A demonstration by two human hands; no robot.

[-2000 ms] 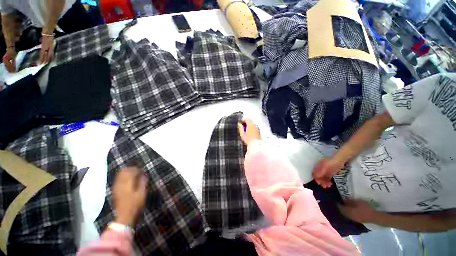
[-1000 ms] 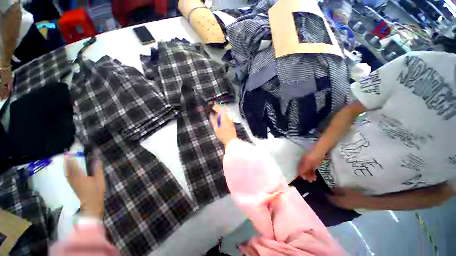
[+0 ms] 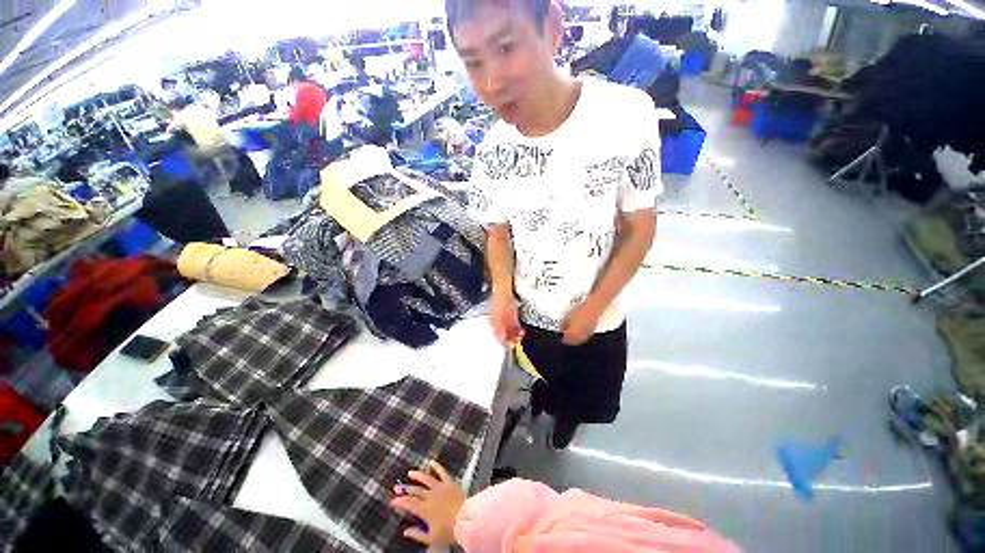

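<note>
My right hand (image 3: 432,506), in a pink sleeve, lies at the near right edge of a plaid cut panel (image 3: 362,432). Its fingers are spread over the cloth, and small bits of a blue-purple pen (image 3: 403,489) show at them. The panel lies flat on the white table (image 3: 400,354). A fanned plaid stack (image 3: 259,348) lies beyond it and another plaid stack (image 3: 162,452) lies to its left. Part of a further plaid panel (image 3: 232,529) shows at the bottom edge. My left hand is not in view.
A small-check bundle (image 3: 427,254) with a card frame (image 3: 348,208) on top lies at the table's far side, beside a tan card roll (image 3: 232,267). A phone (image 3: 144,347) lies far left. A person (image 3: 578,205) stands at the table's right edge, holding something yellowish.
The view has swung up and to the right, showing the person's upper body and the floor. My left hand has left the picture. My right hand's fingers are now spread on the panel.
</note>
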